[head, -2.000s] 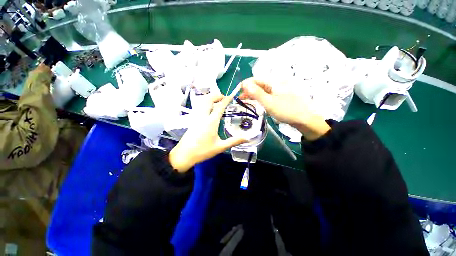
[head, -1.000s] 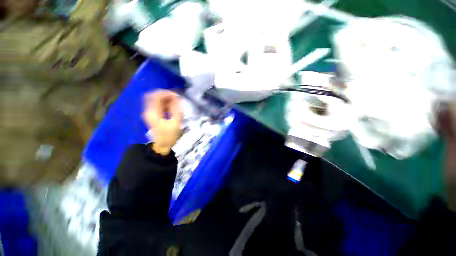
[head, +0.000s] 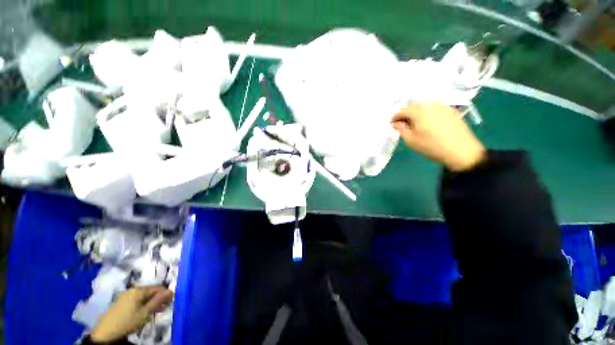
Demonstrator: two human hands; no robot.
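A white camera body stands at the bench's front edge, its round open end up with a dark round spot inside. Dark leads run out of it to the left. A short strip with a white-and-blue tip hangs below it. My left hand is down in the left blue bin, on loose white parts; its grip cannot be made out. My right hand is at the right side of the pale bag mound, fingertips together; what they hold, if anything, is unclear.
White housing covers are heaped on the left of the green bench. Another camera unit stands behind my right hand. Slim white rods lie beside the camera body. A blue bin with white parts is at the lower right.
Both hands have left the camera body, which now stands on its own. My left hand has moved down into the left bin, my right hand to the bag. The view has swung left, then back.
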